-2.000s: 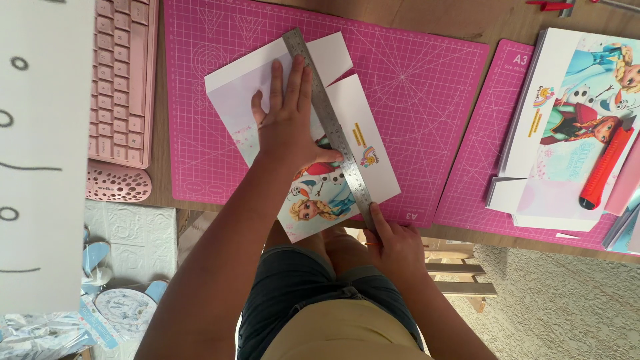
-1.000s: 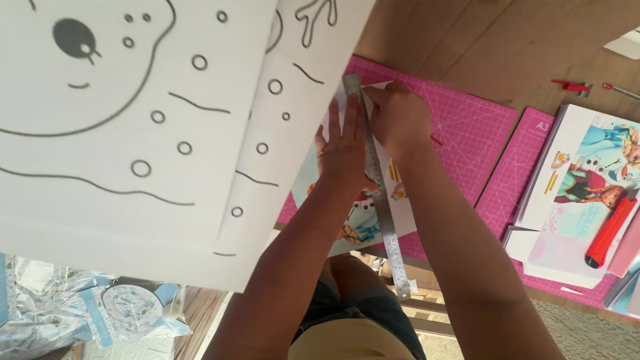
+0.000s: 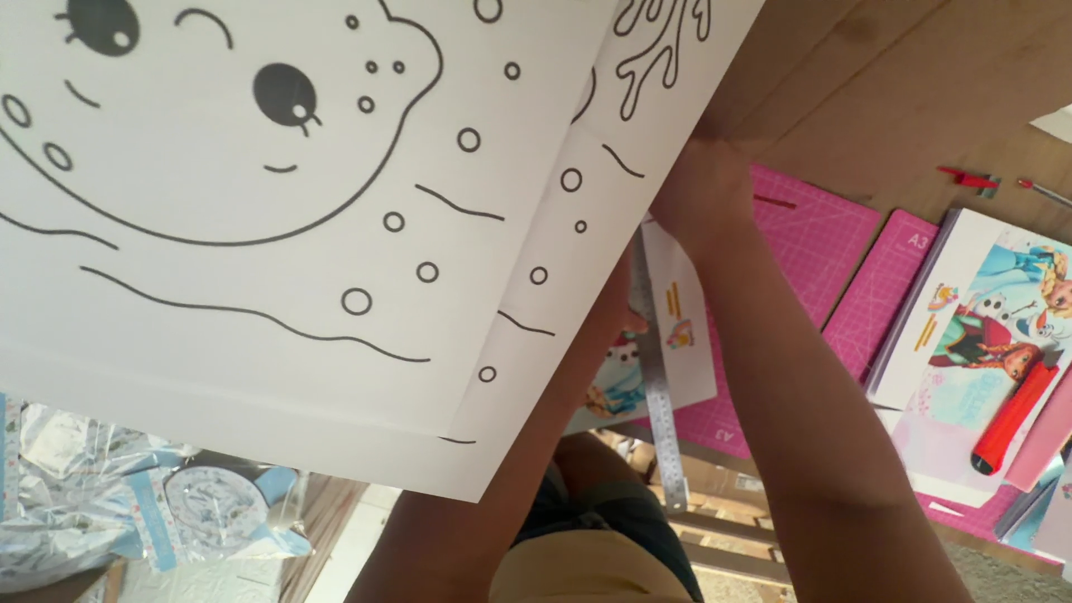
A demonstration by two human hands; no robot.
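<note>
A steel ruler (image 3: 659, 402) lies lengthwise over a printed card sheet (image 3: 691, 343) with cartoon figures, on a pink cutting mat (image 3: 808, 260). Its lower end juts past the table edge. My left hand (image 3: 634, 316) is mostly hidden behind large white line-drawing sheets; a fingertip shows against the ruler's left side. Near the ruler's upper end is my right hand (image 3: 703, 193), its fingers tucked out of sight behind the same sheets, so what it holds cannot be seen. A thin dark red strip (image 3: 775, 202) shows on the mat just right of that hand.
The line-drawing sheets (image 3: 251, 335) block the upper left of the view. A stack of printed card sheets (image 3: 938, 368) lies on a second pink mat (image 3: 896, 268), with a red pen-like tool (image 3: 1015, 419) on top. Red-tipped tools (image 3: 971, 179) lie behind. Plastic-wrapped items (image 3: 209, 511) sit lower left.
My right hand has moved from the ruler's lower end to near its upper end. The view has shifted, and the line-drawing sheets now cover the keyboard and much of my left hand.
</note>
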